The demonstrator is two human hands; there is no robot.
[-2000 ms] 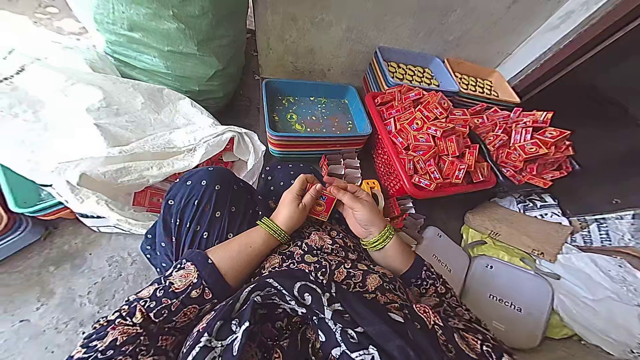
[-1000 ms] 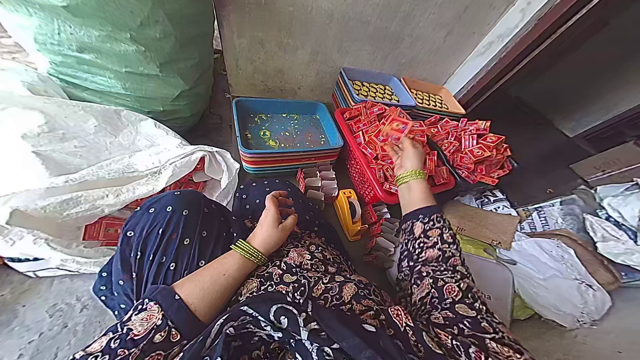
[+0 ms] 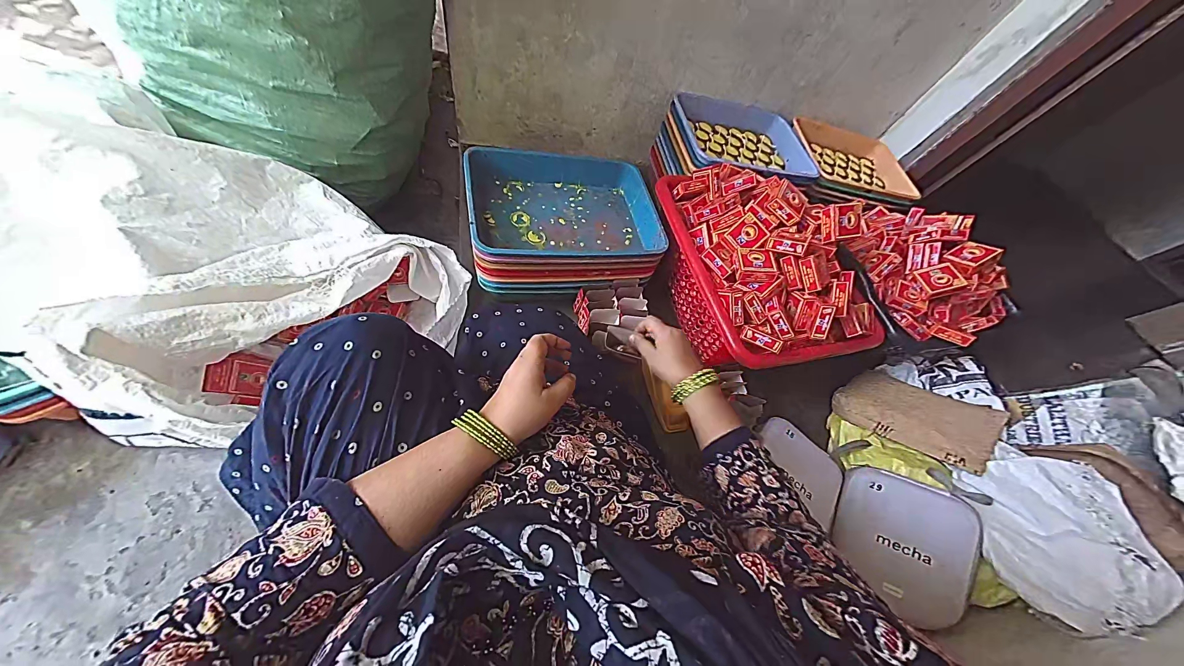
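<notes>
My left hand (image 3: 534, 387) hovers over my lap with its fingers curled loosely, and nothing shows in it. My right hand (image 3: 668, 351) is at the near edge of a group of open small cardboard boxes (image 3: 610, 310), its fingertips close together there; whether they grip a box cannot be told. Beneath that wrist lies a yellow object (image 3: 664, 400), partly hidden. Just beyond on the right, a red plastic basket (image 3: 705, 310) is heaped with small red printed boxes (image 3: 763, 254). More such boxes form a pile (image 3: 939, 277) to its right.
A stack of plastic trays (image 3: 564, 252) stands ahead, the top one blue and stained. Behind the basket, a blue tray (image 3: 795, 165) and an orange tray (image 3: 893, 176) hold small round pieces. A white sack (image 3: 231, 240) with red boxes lies left; grey lidded containers (image 3: 906, 546) are at right.
My right hand has come back from the heap in the red basket to the open boxes. Two seconds ago both hands held a red box together; my left hand no longer holds it.
</notes>
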